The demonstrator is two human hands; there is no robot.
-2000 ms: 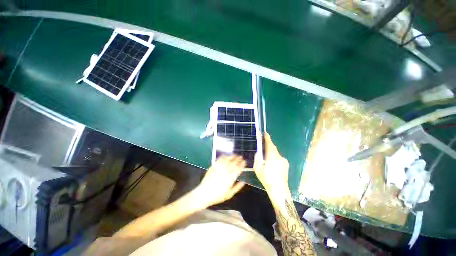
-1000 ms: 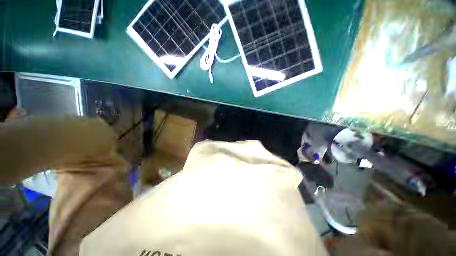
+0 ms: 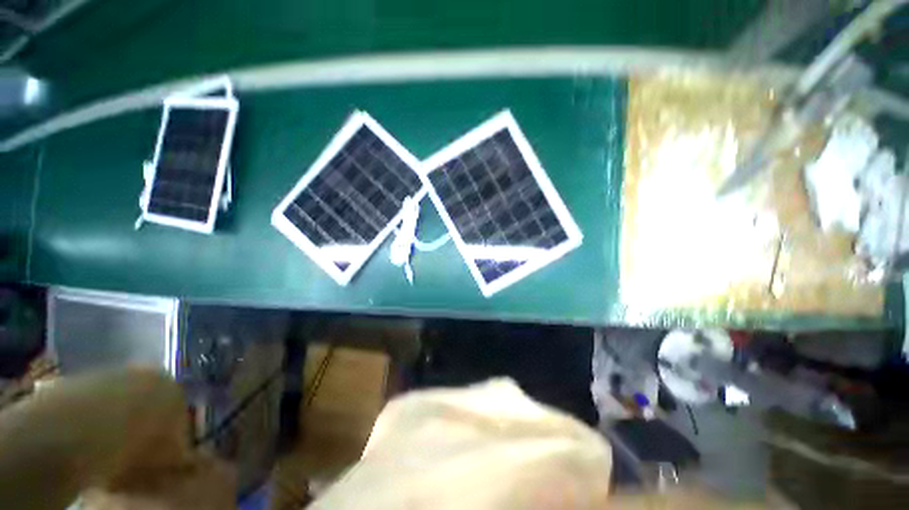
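Note:
Two solar panels with black cells and white borders lie face up on the green bench, tilted opposite ways. The left one (image 3: 354,199) and the right one (image 3: 503,204) meet near their upper inner corners. A bundled white cable (image 3: 406,239) lies between them, with a loop running to the right panel. Neither of my hands can be made out; only blurred tan cloth shows along the bottom edge.
Another framed panel (image 3: 189,164) lies at the left, over a second white frame. A glue-stained board (image 3: 658,199) is at the right, under the blurred grey glue gun nozzle (image 3: 753,169). White crumpled rags (image 3: 847,184) lie beside it. A pale rail (image 3: 449,65) runs behind.
Two seconds ago both my hands were at the panels near the bench's front edge. Now the hands are gone, and two panels lie apart at angles. The view has since shifted, showing more bench.

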